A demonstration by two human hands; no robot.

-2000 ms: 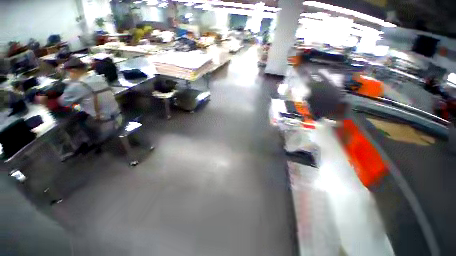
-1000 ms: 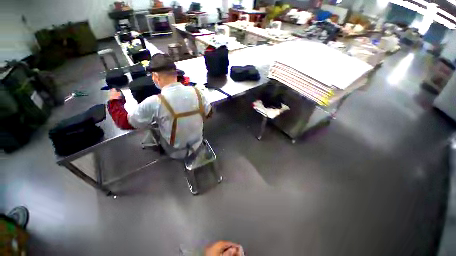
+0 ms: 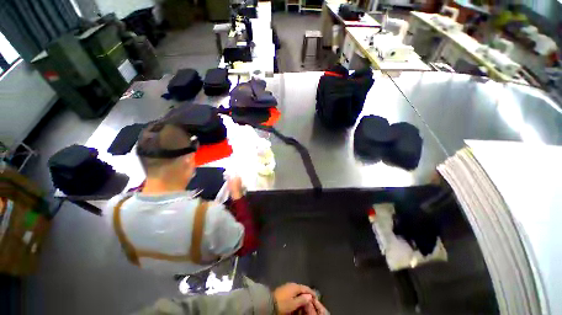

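Note:
My left hand (image 3: 289,299), in a grey-green sleeve, is at the bottom edge. Fingers that look like my right hand (image 3: 316,307) touch it and are cut off by the edge. Whether they hold something small is not clear. In front, black bag pieces lie on a shiny metal table (image 3: 289,175): a tall black bag with a red edge (image 3: 344,98), a rounded black pair (image 3: 388,143) and a black stack (image 3: 79,170) at the left. A black strap (image 3: 302,154) hangs over the near edge.
A person (image 3: 169,209) with tan straps sits close in front at the table. A thick stack of white sheets (image 3: 524,203) juts in at the right. A low stool with black and pale pieces (image 3: 403,246) stands beside it. Boxes (image 3: 24,221) are at the left edge.
The view has turned left and come nearer to the seated person and the table. My left forearm now shows, and more of the hands is in view at the bottom.

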